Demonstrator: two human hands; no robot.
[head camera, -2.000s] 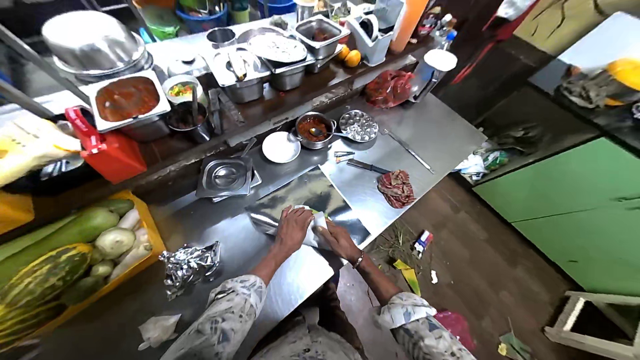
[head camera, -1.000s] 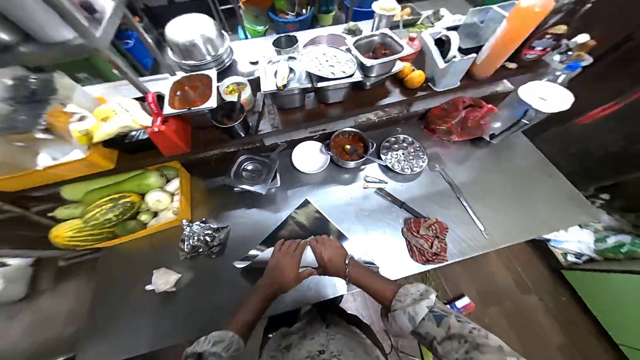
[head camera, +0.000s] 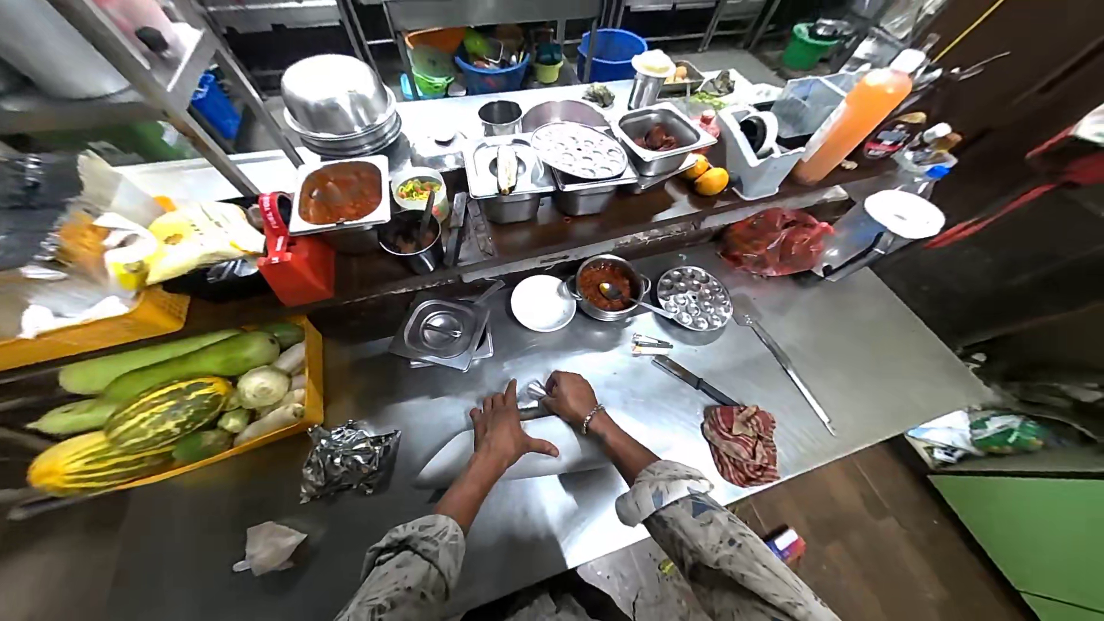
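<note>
A pale sheet with a silvery sheen (head camera: 457, 444), perhaps foil or paper, lies on the steel counter under my hands. My left hand (head camera: 504, 429) rests on it with the fingers spread. Close to its right, my right hand (head camera: 571, 399) has its fingers closed on a crumpled silvery end (head camera: 536, 390), which looks like foil. A dark narrow edge shows between the hands; what it belongs to is hidden. Crumpled foil (head camera: 349, 459) lies left of the sheet. To the right are a black-handled knife (head camera: 695, 380) and a red striped cloth (head camera: 742, 445).
Behind my hands stand steel lids (head camera: 442, 330), a white plate (head camera: 543, 303), a pot of red sauce with a spoon (head camera: 595, 278) and a round dimpled steel tray (head camera: 694, 298). Long tongs (head camera: 789, 366) lie at right, a yellow vegetable crate (head camera: 314, 379) at left. Filled containers line the shelf.
My left hand has opened flat, where both hands were closed together over the sheet. My right hand now grips the crumpled end. The view has swung to the left.
</note>
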